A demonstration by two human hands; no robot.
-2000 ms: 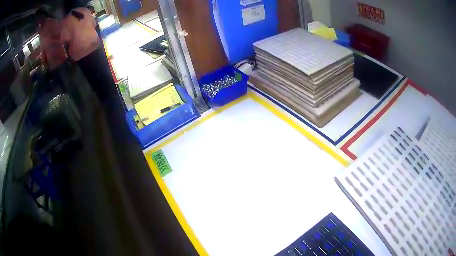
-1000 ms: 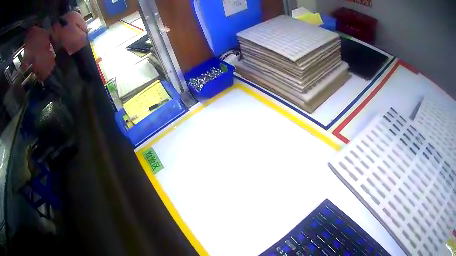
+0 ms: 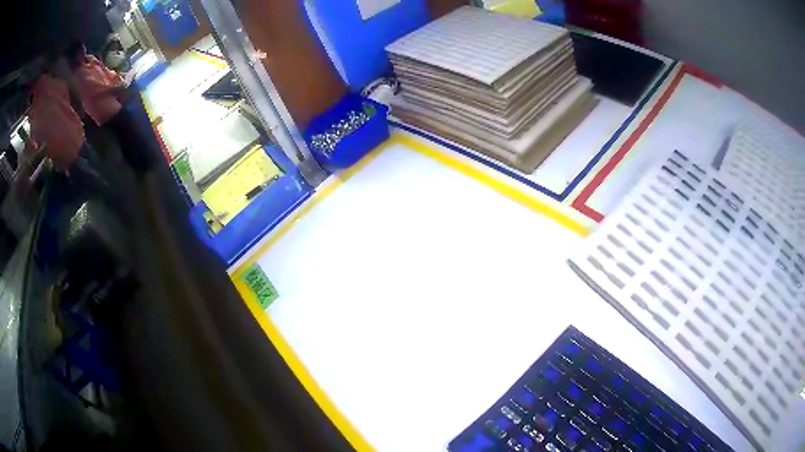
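Note:
Neither of my hands shows clearly in the head view. A black tray (image 3: 600, 397) lies at the bottom right, cut off by the lower edge. It has rows of pockets with blue spots, and some small silvery parts show near its left side. A white foam tray (image 3: 697, 291) with rows of narrow slots lies at the right, beyond the black tray. Dark strips fill some slots in its far rows. A second white slotted tray (image 3: 768, 172) lies behind it at the right edge.
Stacked foam trays (image 3: 494, 79) stand at the back, beside a flat black tray (image 3: 618, 66). A blue bin of shiny metal bits (image 3: 346, 134) and a blue tray with yellow sheets (image 3: 256, 212) stand at the left. Two people in pink (image 3: 57, 119) are at the far left.
The view has shifted. The bench things sit higher and further left in the picture, and more of the black tray shows at the bottom.

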